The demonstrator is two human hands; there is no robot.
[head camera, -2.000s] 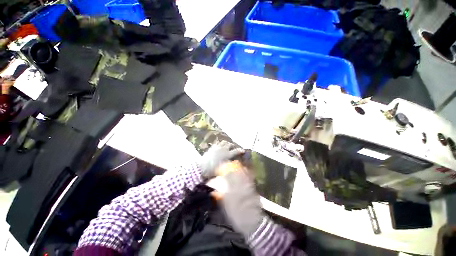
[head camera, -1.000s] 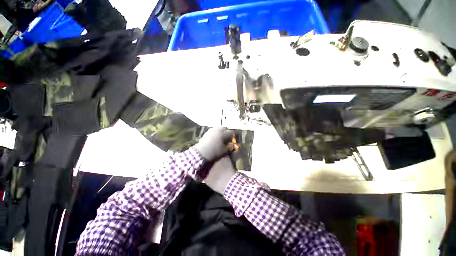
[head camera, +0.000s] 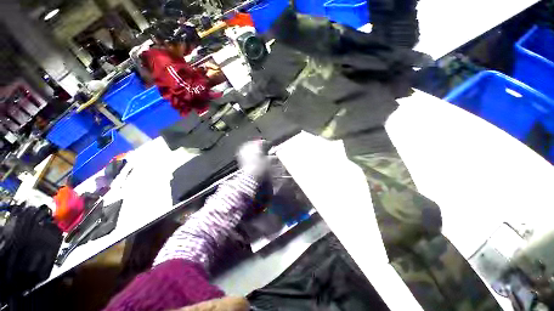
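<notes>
My left hand (head camera: 254,159), in a grey glove and blurred, is at the edge of the black panels (head camera: 209,170) on the left table; whether it holds one I cannot tell. A strip of camouflage pieces (head camera: 401,200) runs from the heap of black and camouflage pieces (head camera: 316,91) down across the white table to the lower right. My right hand is out of the picture. Part of the sewing machine (head camera: 537,267) shows blurred at the lower right edge.
A person in red (head camera: 179,79) sits behind the left table near another machine (head camera: 250,47). Blue bins (head camera: 486,91) stand at the right back. An orange cloth (head camera: 68,208) and dark pieces (head camera: 100,222) lie far left. Black cloth (head camera: 316,282) is on my lap.
The view has swung left. My left hand has left my right hand and the cloth near the needle and reached out to the black panels. My right hand has gone out of view.
</notes>
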